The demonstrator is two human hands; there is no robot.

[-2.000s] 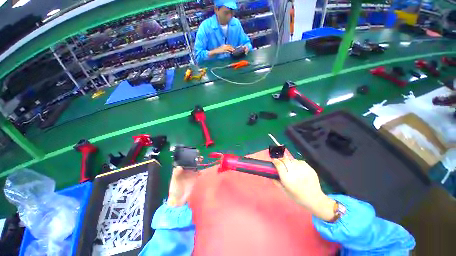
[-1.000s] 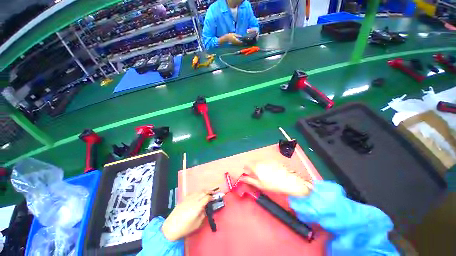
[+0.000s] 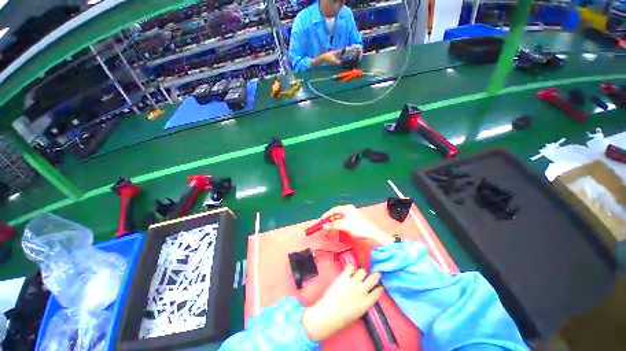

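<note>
The red-and-black tool body (image 3: 374, 317) lies on the salmon-red mat (image 3: 274, 236), its red head end up and its dark handle towards me. My left hand (image 3: 345, 301) has its fingers over the upper handle. My right hand (image 3: 353, 225) is at the head end, its fingers on a small red piece (image 3: 324, 223) that sticks out to the left. The black block (image 3: 303, 266) lies on the mat to the left of the head. A small black cover (image 3: 399, 208) lies at the mat's upper right corner.
Left stand a tray of white strips (image 3: 180, 281) and a blue bin (image 3: 129, 247) with clear bags. Right are a black parts tray (image 3: 542, 240) and a cardboard box (image 3: 583, 175). More tools (image 3: 280, 168) lie on the belt. A person (image 3: 326, 34) works opposite.
My left hand has left the black block on the mat and moved right onto the handle. The tool body has turned more upright in view. My right hand has shifted up around the head.
</note>
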